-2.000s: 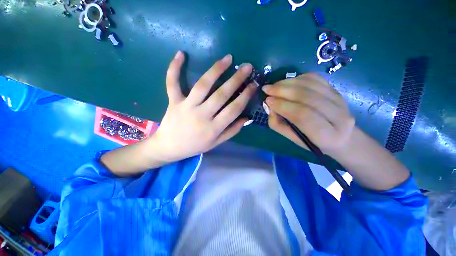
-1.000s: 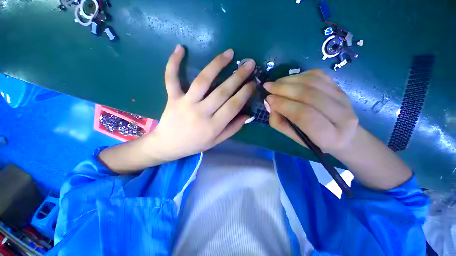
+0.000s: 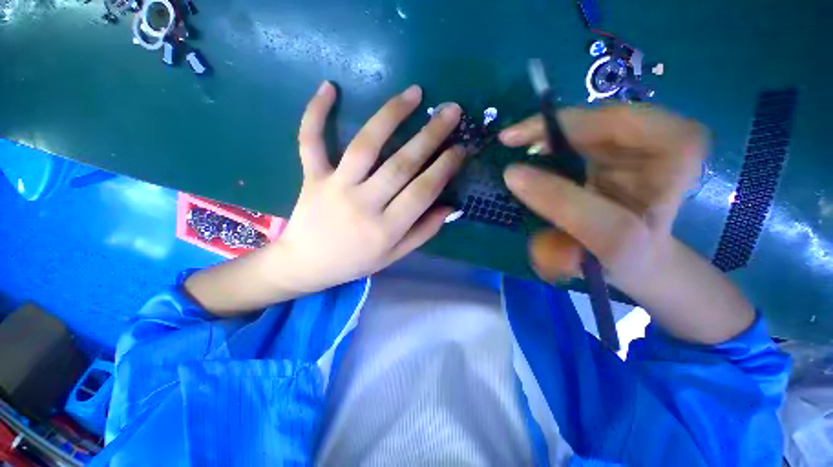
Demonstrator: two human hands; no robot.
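A flex-circuit module (image 3: pixel 472 125) lies on the green bench, partly under the index and middle fingertips of my left hand (image 3: pixel 365 205). My left hand is flat with fingers spread, pressing on the module's left part. My right hand (image 3: pixel 621 182) is blurred and holds dark tweezers (image 3: pixel 559 137), which stand across the fingers with a pale end pointing up and away. A black die-cut pad strip (image 3: pixel 493 208) lies between my hands, close to the bench's near edge. The module's covered part is hidden by my fingers.
Another module (image 3: pixel 606 78) with a white ring lies at upper right, and more modules (image 3: pixel 157 25) at upper left. A second black pad strip (image 3: pixel 756 178) lies at right. A red-pink parts tray (image 3: pixel 196 241) is at left below the bench edge, over blue floor.
My right hand has lifted away from the module to the right, turning the tweezers more upright and uncovering the near pad strip. My left hand stays in place. The other modules shift slightly in view.
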